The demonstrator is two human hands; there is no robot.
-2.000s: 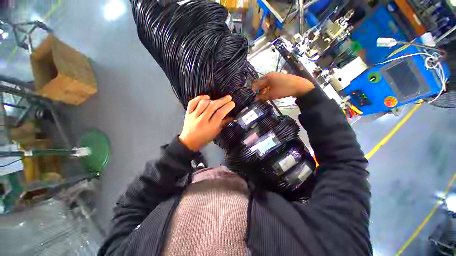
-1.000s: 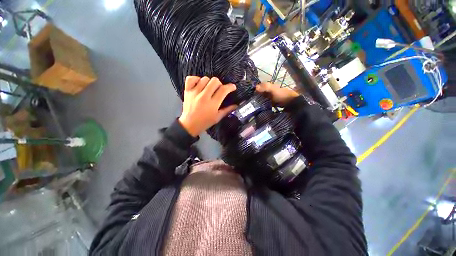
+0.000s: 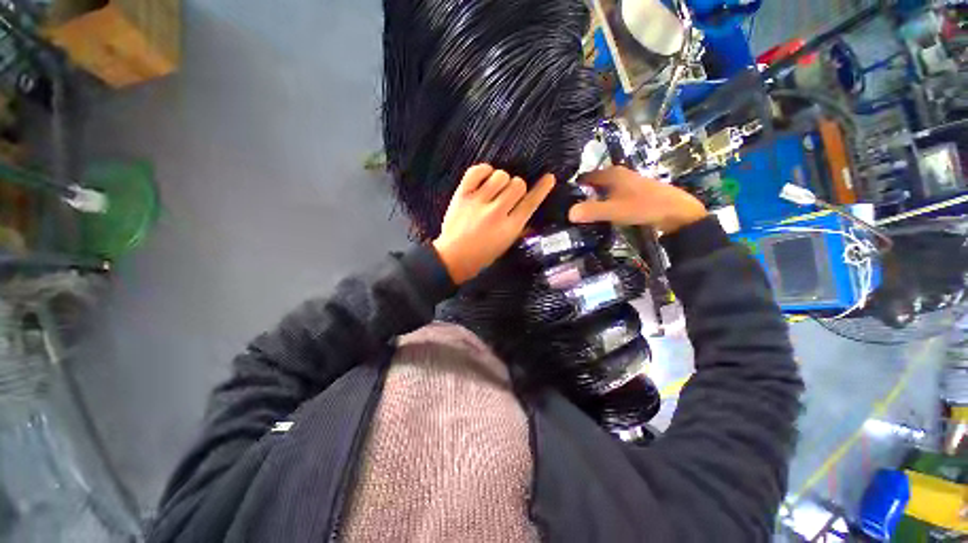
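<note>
A dark mass of thin glossy black cables [image 3: 483, 85] runs from the top edge down to my hands. Below it several cable bundles [image 3: 589, 294] lie in a row, banded with shiny clear tape and bearing white, pink and pale blue labels. My left hand [image 3: 488, 220] rests on the cables at their left side, fingers bent around them. My right hand [image 3: 635, 200] is on the right side of the same cables, just above the top taped bundle. Both hands are bare. The fingertips are partly hidden among the cables.
The machine head [image 3: 679, 149] stands right of the cables, beside a blue control box [image 3: 844, 278] with a dark touchscreen [image 3: 801, 269]. A cardboard box [image 3: 122, 42] is at upper left, a green round base [image 3: 119, 207] at left. A yellow and blue object is at lower right.
The view has turned and shifted, so the cables stand more upright and the box sits higher. My hands stay at the cables; my right hand shows more fully and its fingers lie nearer my left.
</note>
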